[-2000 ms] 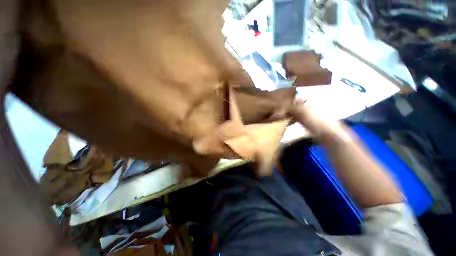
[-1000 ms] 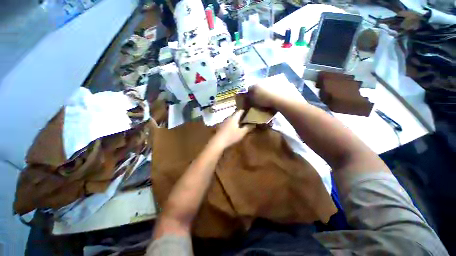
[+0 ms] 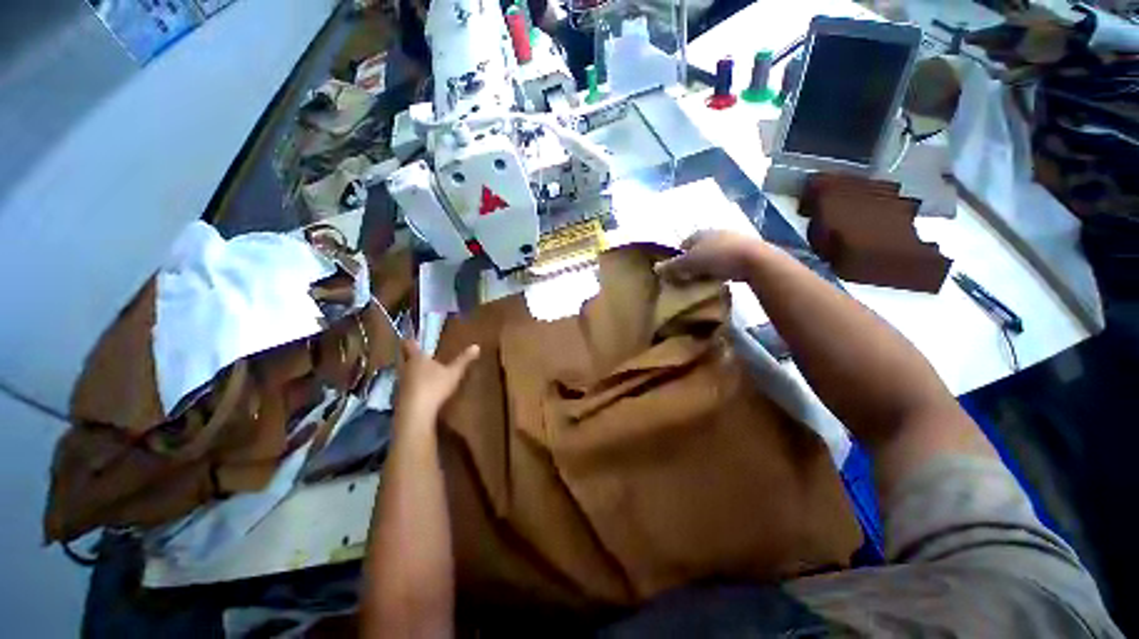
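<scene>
A large brown garment panel [image 3: 662,487] lies over the table's front edge and the lap, its upper part folded and bunched below the machine. My right hand [image 3: 710,258] grips the panel's upper right part near the white sheet. My left hand [image 3: 432,375] is at the panel's left edge with thumb and fingers apart. The white sewing machine head [image 3: 490,194] with a red mark stands behind the panel. The yellow clamp frame [image 3: 568,245] shows under it, above a small white patch of the feed sheet [image 3: 562,295].
A heap of brown panels [image 3: 237,437] with white cloth [image 3: 231,306] lies at left. A stack of reddish-brown pieces [image 3: 874,237] and dark snips [image 3: 987,302] lie at right. A control panel [image 3: 852,94] and thread cones [image 3: 723,85] stand behind.
My left hand has let go near the machine and moved left to the panel's edge. My right hand has moved slightly right, and the panel's upper part is now folded.
</scene>
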